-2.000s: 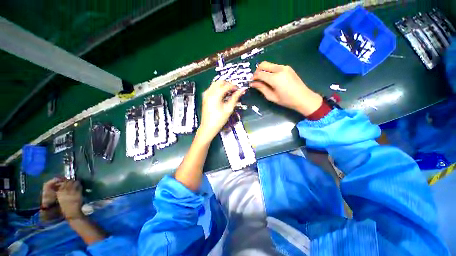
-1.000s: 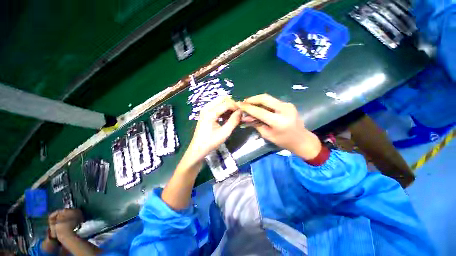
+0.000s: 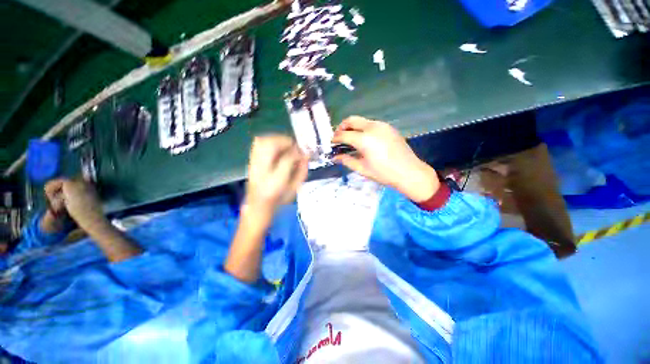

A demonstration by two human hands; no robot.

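Observation:
A silver-white phone frame [image 3: 311, 122] lies on the dark-green bench at its near edge, with a dark end away from me and a dark strip down its middle. My right hand [image 3: 378, 158] is at the frame's near right side, thumb and fingers pinched on a small dark piece [image 3: 343, 150]. My left hand [image 3: 273, 170] is just left of the frame, blurred, fingers curled; whether it holds anything cannot be told. A pile of white and dark flex parts [image 3: 311, 41] lies beyond the frame.
Overlapping silver-white frames [image 3: 204, 96] and dark slim pieces [image 3: 131, 126] lie to the left. A blue bin [image 3: 502, 10] is cut off at the top right, near more frames [image 3: 626, 14]. Loose white pieces [image 3: 520, 75] lie on the right. Another person's hands [image 3: 71, 200] are at far left.
My hands have moved apart and down to either side of the frame. The view has shifted, so the pile and blue bin sit higher in the picture.

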